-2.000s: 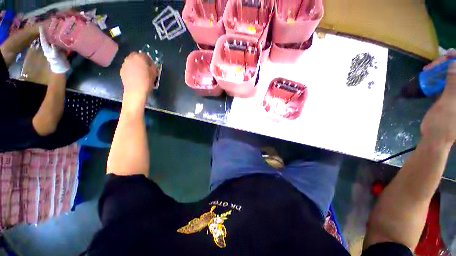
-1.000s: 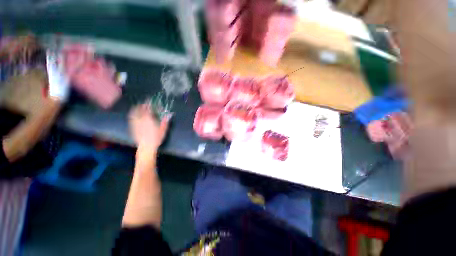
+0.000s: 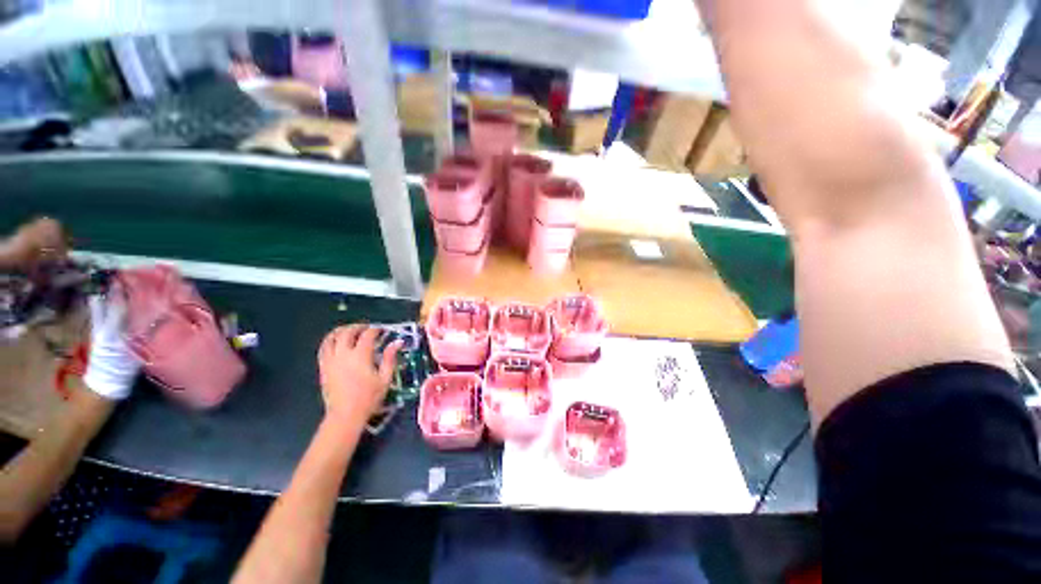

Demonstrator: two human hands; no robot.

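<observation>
My left hand (image 3: pixel 354 367) is over the loose pile of frame circuit boards (image 3: pixel 402 394) left of the housings, fingers bent; whether it grips one is unclear. My right arm rises across the right side, its hand beyond the top edge. One pink housing (image 3: pixel 592 439) stands alone on the white mat (image 3: pixel 668 456), dark parts inside. Several more pink housings (image 3: pixel 517 394) stand clustered beside it. Screws (image 3: pixel 668 376) lie in a dark pile on the mat. A blue object (image 3: pixel 773 346), possibly the screwdriver, is partly hidden by my arm.
Stacked pink housings (image 3: pixel 554 222) stand on the cardboard sheet (image 3: pixel 651 280) behind. A white post (image 3: pixel 382 171) rises at the back left. At left, another person's gloved hand (image 3: pixel 109 348) is at a pink housing (image 3: pixel 188 342). A dark cable (image 3: pixel 782 468) lies right of the mat.
The view has tilted up, showing more of the background. My right hand, earlier at the blue tool, has gone out of the top edge. My left hand remains around the loose boards.
</observation>
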